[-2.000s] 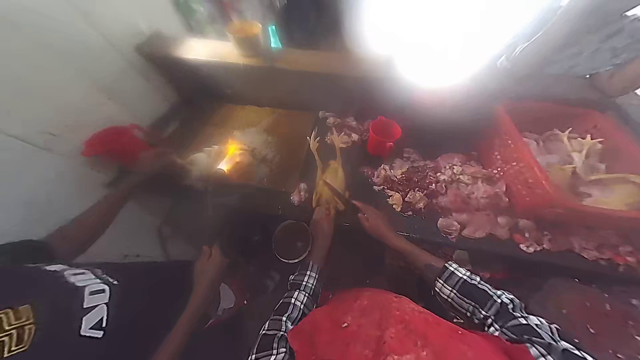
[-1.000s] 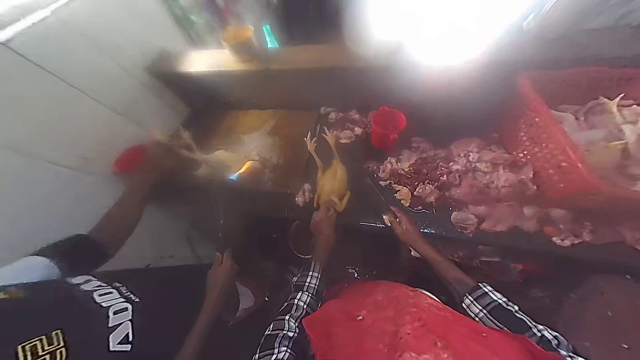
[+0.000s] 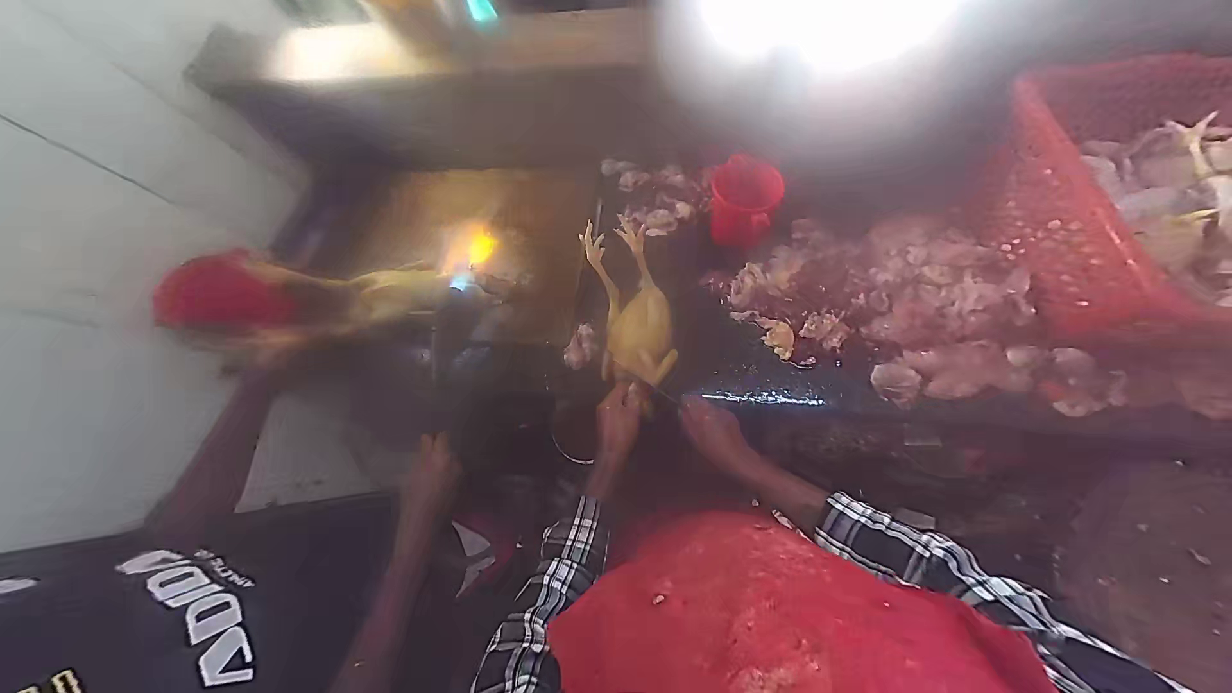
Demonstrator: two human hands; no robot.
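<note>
A plucked yellowish chicken carcass (image 3: 642,327) lies on the dark counter before me, feet pointing away. My left hand (image 3: 619,416) is shut on its near end, at the neck. Just right of it, my right hand (image 3: 710,423) is closed around what looks like a knife, whose thin blade reaches to the carcass's near end; its handle is hidden in the fist. Beyond the feet stands a red plastic mug (image 3: 746,199). Heaps of raw chicken pieces and offal (image 3: 905,279) lie to the right, and smaller scraps (image 3: 659,197) lie behind the feet.
A co-worker at my left holds another carcass (image 3: 395,294) over a yellowish board (image 3: 520,202), with a burning torch flame (image 3: 476,250) at it. Something red (image 3: 226,294) is by that person's far hand. A red plastic crate (image 3: 1049,192) of carcasses stands at the right.
My right hand has moved in from the right, back close to my left hand and the carcass's near end. The co-worker's flame has shifted along the other carcass.
</note>
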